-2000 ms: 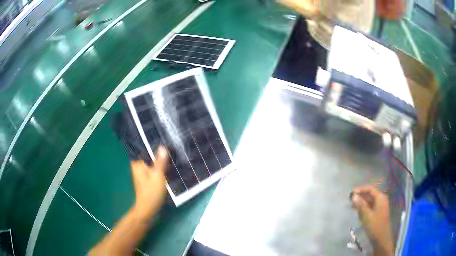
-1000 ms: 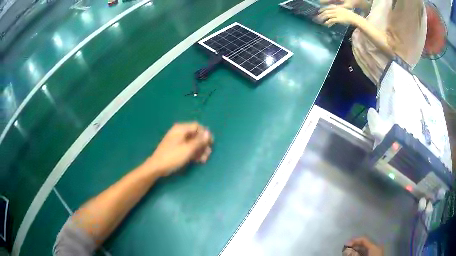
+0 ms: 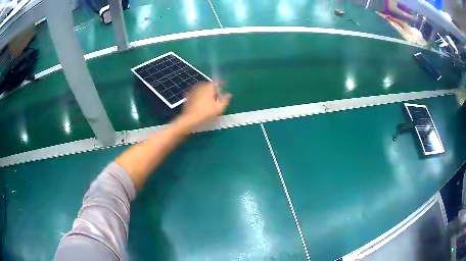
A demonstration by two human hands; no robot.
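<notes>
A small solar panel [image 3: 166, 76] with dark cells and a white frame lies face up on the darker green conveyor belt, beyond the white rail. My left hand [image 3: 206, 103] is blurred and reaches over the rail at the panel's near right corner, covering part of it. Whether its fingers touch the panel cannot be told. My right hand is out of the picture. Another solar panel [image 3: 425, 129] lies face up on the bench at the right, its black cable [image 3: 404, 128] bundled at its left side.
A white post [image 3: 82, 81] stands at the left by the rail [image 3: 286, 112]. Another panel [image 3: 427, 66] lies on the belt at the far right. The white-framed test surface [image 3: 409, 237] shows at bottom right. Black items [image 3: 20, 71] are at the left edge.
The view has swung left to the conveyor. My left hand has moved from over the bench to the panel on the belt. My right hand and most of the instrument have left the picture.
</notes>
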